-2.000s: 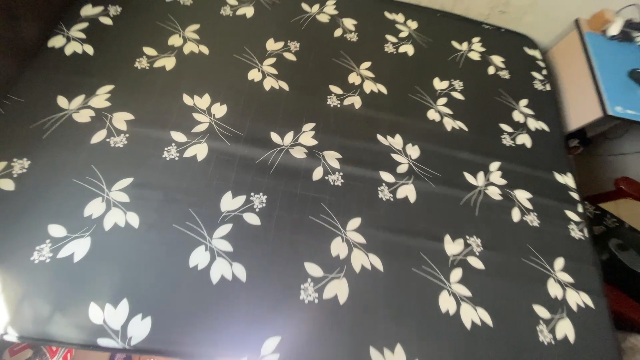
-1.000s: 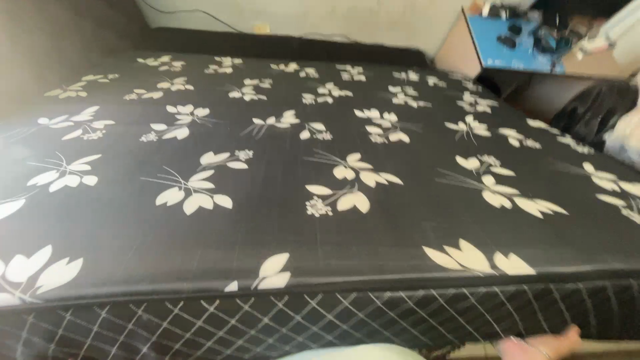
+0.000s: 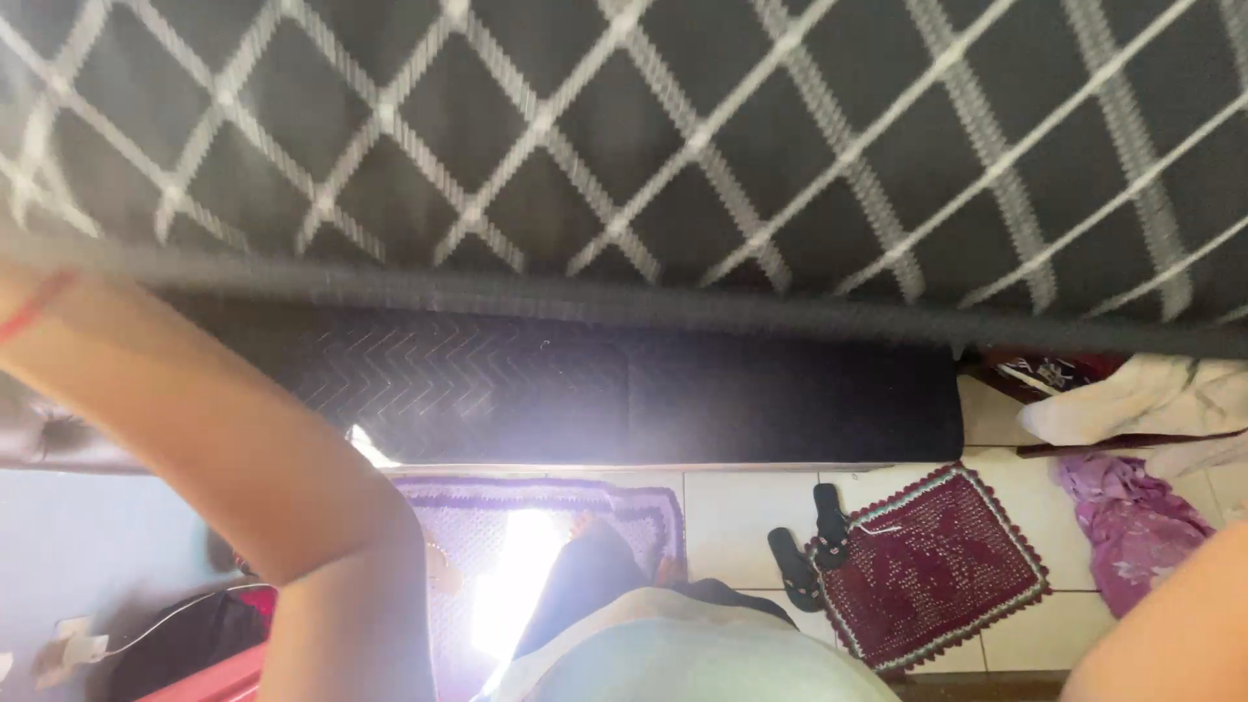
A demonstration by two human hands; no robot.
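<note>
The side panel of a black mattress (image 3: 624, 146) with a white diamond pattern fills the top of the view, close to the camera. Below it, the dark fabric bed base (image 3: 780, 400) stands on the floor. My left forearm is raised at the left, a red band near the wrist, and reaches to the mattress's lower edge. The left hand itself lies outside the frame. Only a part of my right arm shows at the lower right corner; its hand is out of sight too. What either hand holds cannot be seen.
On the tiled floor lie a purple crocheted mat (image 3: 653, 497), a maroon crocheted mat (image 3: 936, 565) and black flip-flops (image 3: 795, 565). A purple cloth (image 3: 1131, 517) and a pale cloth (image 3: 1121, 400) are at the right. A black bag (image 3: 185, 639) and a cable are at the lower left.
The view has tipped sharply down. One second ago the mattress's flowered top showed; now its side panel looms close above the bed base, and my left forearm has come into view.
</note>
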